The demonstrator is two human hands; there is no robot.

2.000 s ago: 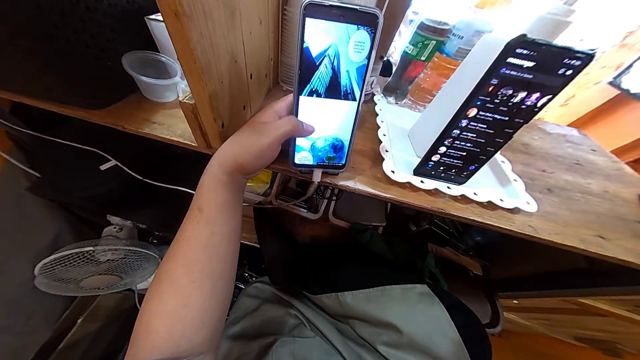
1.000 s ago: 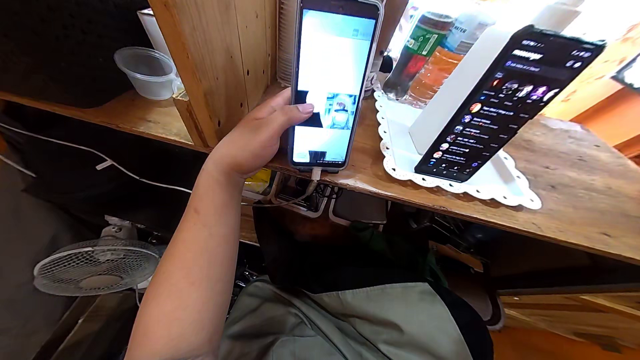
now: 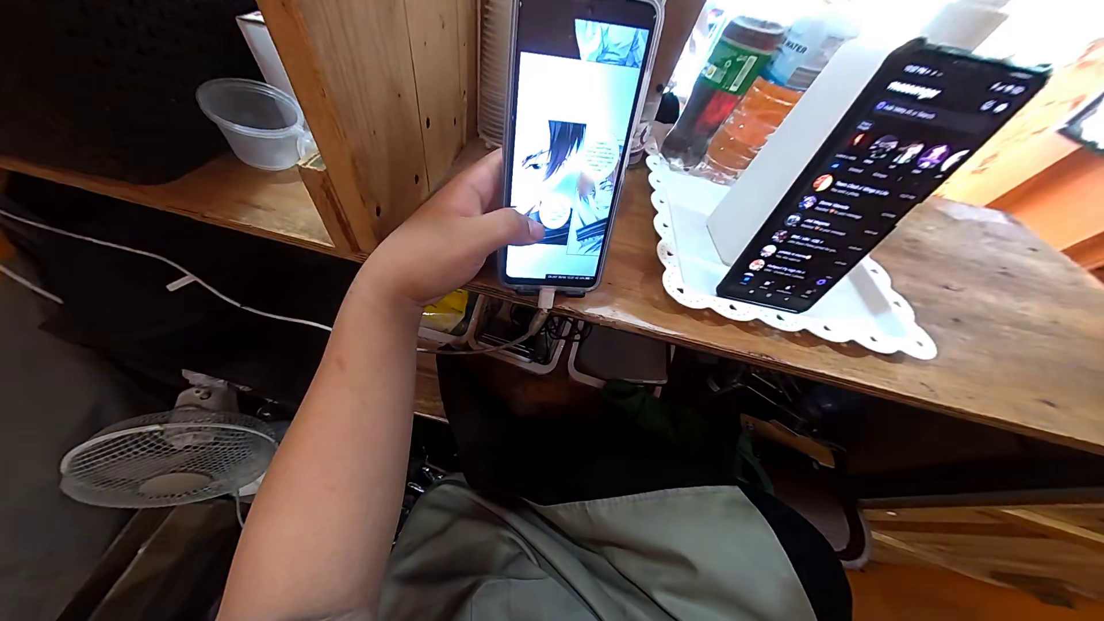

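Note:
My left hand (image 3: 457, 228) is at the left edge of an upright smartphone (image 3: 573, 129), its thumb on the lower part of the lit screen and its other fingers hidden behind the phone. Comic-like drawings show on that screen. A white charging cable (image 3: 546, 299) runs from the phone's bottom edge. To the right, a second smartphone (image 3: 880, 181) with a dark list on its screen leans against a white box (image 3: 798, 138). Both box and phone stand on a white scalloped tray (image 3: 893, 332). My right hand is out of view.
Drink bottles (image 3: 724, 86) stand at the tray's back. Left of the wooden partition (image 3: 371, 103), a clear plastic cup (image 3: 254, 125) sits on a shelf. A fan (image 3: 168, 457) is at lower left. The wooden counter's front edge (image 3: 949, 388) crosses above my lap.
The picture on the phone by my left hand has changed from buildings and a globe to other drawings. My left hand stays at the phone's left side, its thumb a little lower than one second ago.

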